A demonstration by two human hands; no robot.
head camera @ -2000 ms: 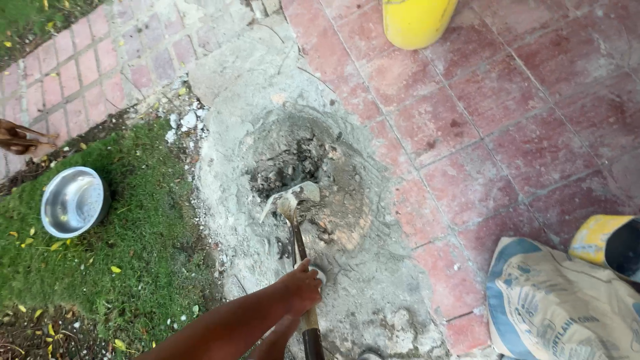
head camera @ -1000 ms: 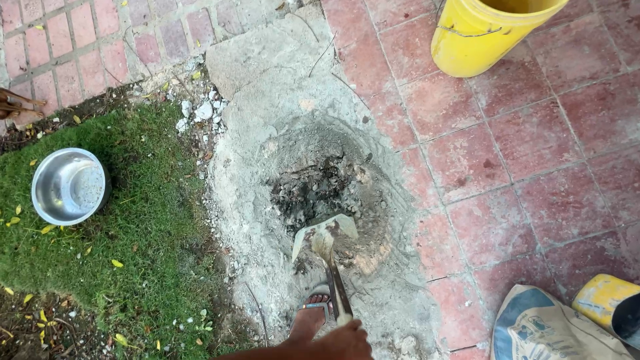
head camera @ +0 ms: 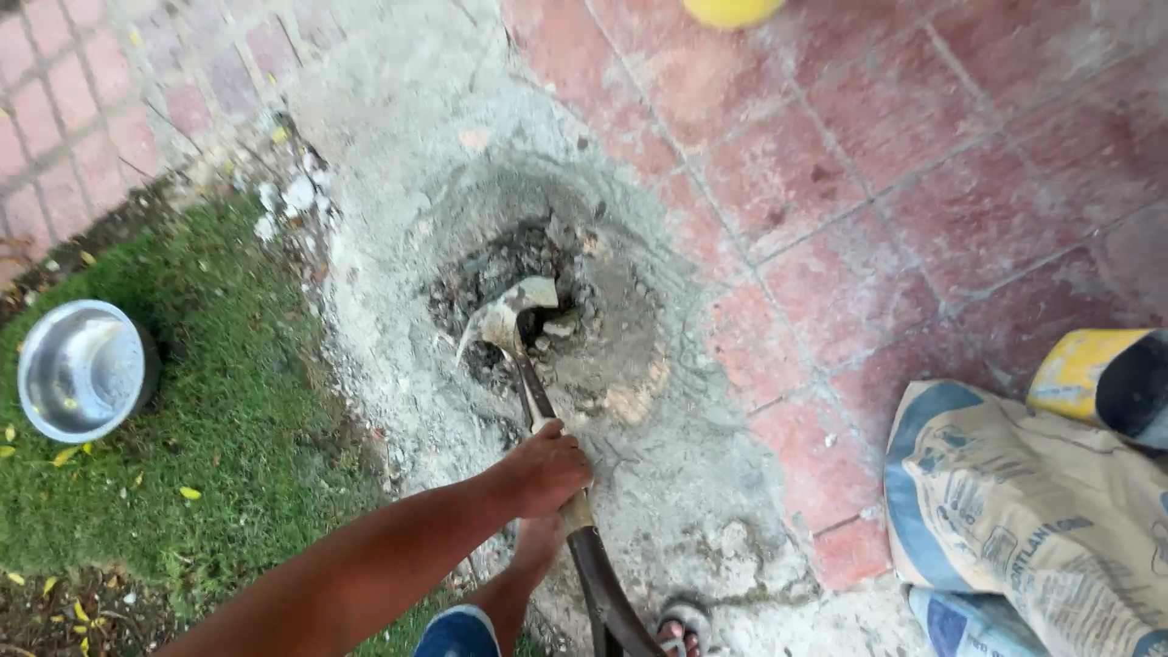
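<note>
My left hand (head camera: pixel 552 470) is closed around the shaft of a shovel (head camera: pixel 584 538), whose handle runs down past the lower frame edge. The shovel's mortar-smeared metal blade (head camera: pixel 506 315) rests tilted among dark, lumpy wet mix (head camera: pixel 547 246) inside a shallow ring of grey cement (head camera: pixel 671 237). Part of the blade's lower edge is hidden in the lumps. My right hand is out of the picture.
On the grass at left stands a metal bowl (head camera: pixel 87 370). A paper cement bag (head camera: pixel 1031 511) and a yellow container (head camera: pixel 1086 374) lie on red tiles at right. Part of a yellow bucket (head camera: pixel 733 9) shows at the top. A sandaled foot (head camera: pixel 680 630) is at the bottom.
Since one second ago, the shovel blade has moved from the near side of the pit into the dark lumps, and my left hand has moved forward with it. The view has turned.
</note>
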